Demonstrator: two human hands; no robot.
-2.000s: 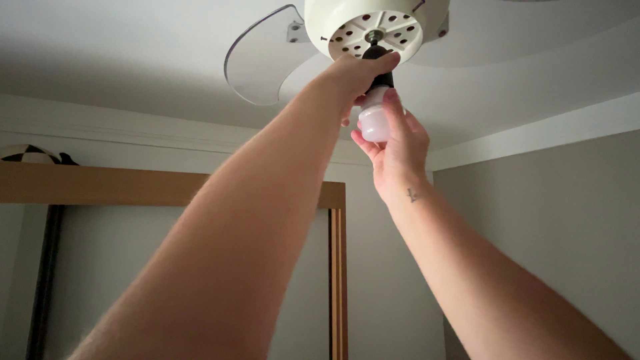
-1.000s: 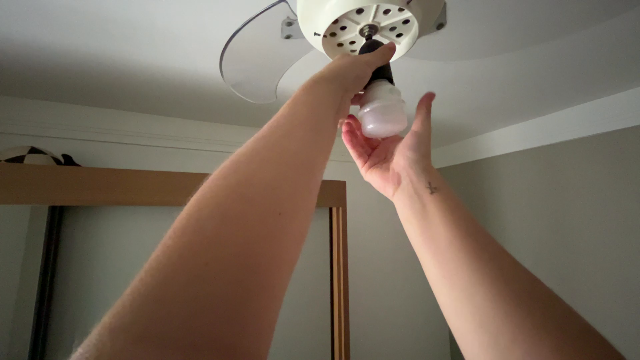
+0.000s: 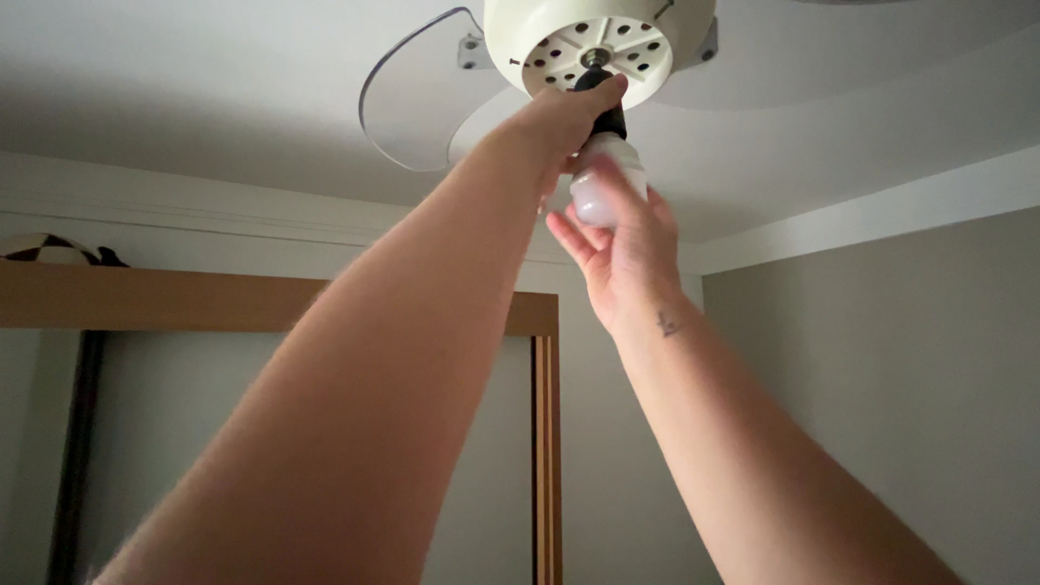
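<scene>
A black lamp socket (image 3: pixel 611 122) hangs from the perforated underside of a cream ceiling fan housing (image 3: pixel 520 49). My left hand (image 3: pixel 565 118) grips this socket, its thumb lying across the upper part. Below the socket is a white light bulb (image 3: pixel 595 199), tilted a little. Around the bulb, from below and the right, is my right hand (image 3: pixel 630 236); its thumb crosses in front of the bulb and is blurred, and its other fingers are curled and partly spread. Whether the fingers press on the bulb cannot be told.
A transparent fan blade (image 3: pixel 414 93) extends left of the housing, by a metal bracket (image 3: pixel 474 53). Lower left stands a wood-framed wardrobe (image 3: pixel 162 296) with pale panels. A black and white ball (image 3: pixel 45 248) rests on its top. A grey wall (image 3: pixel 886 341) is at the right.
My right hand was at the bulb two seconds ago, stood opened below it one second ago, and is now back around it, thumb across the front. My left hand has stayed on the socket.
</scene>
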